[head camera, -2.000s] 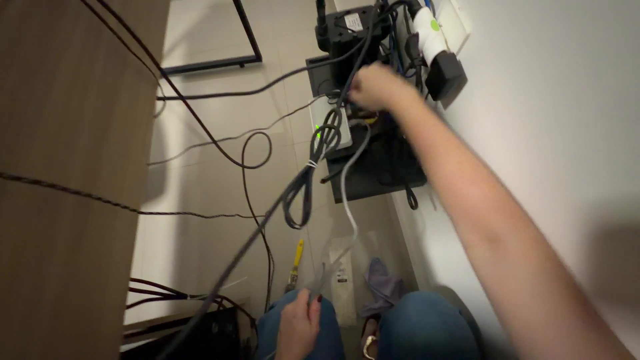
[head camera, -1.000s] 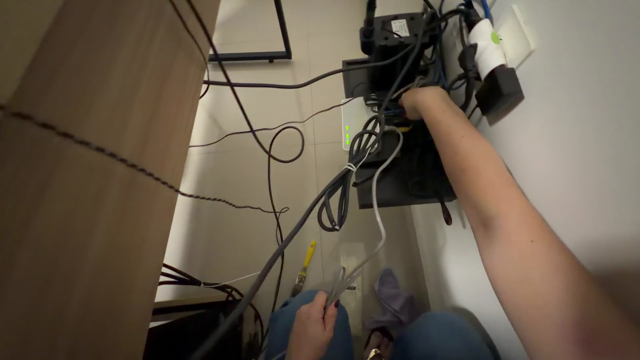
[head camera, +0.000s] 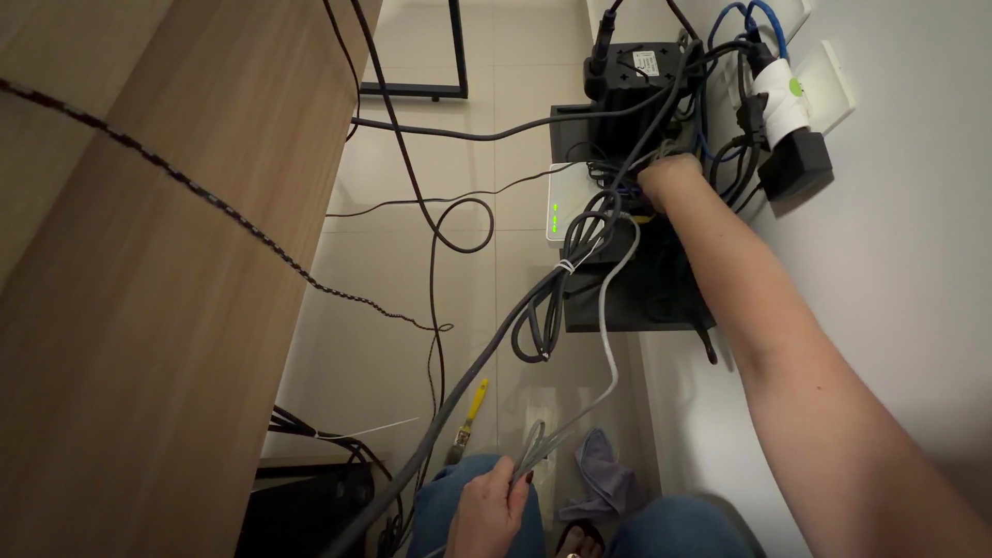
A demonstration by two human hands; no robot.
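Observation:
My left hand [head camera: 490, 504], low in the head view over my knee, grips a looped light grey cable [head camera: 608, 333] that runs up to the gear by the wall. My right hand [head camera: 670, 177] reaches in among the cables behind a white network box [head camera: 572, 201] with green lights; its fingers are hidden, so what it touches cannot be told. Beside it hangs a coiled dark cable [head camera: 554, 294] bound with a white tie. Above stands a black power unit [head camera: 639, 77] with plugs and a label.
A wooden desk panel [head camera: 178, 256] fills the left. On the right wall, a wrapped white plug [head camera: 779, 101] and a black adapter [head camera: 797, 167] stick out. A yellow-handled brush [head camera: 474, 407] and a purple cloth [head camera: 601, 477] lie on the floor. A braided cable [head camera: 232, 213] crosses the left side.
The view has shifted, with the gear appearing farther right than two seconds ago. My right hand stays among the cables, and my left hand still holds the grey cable.

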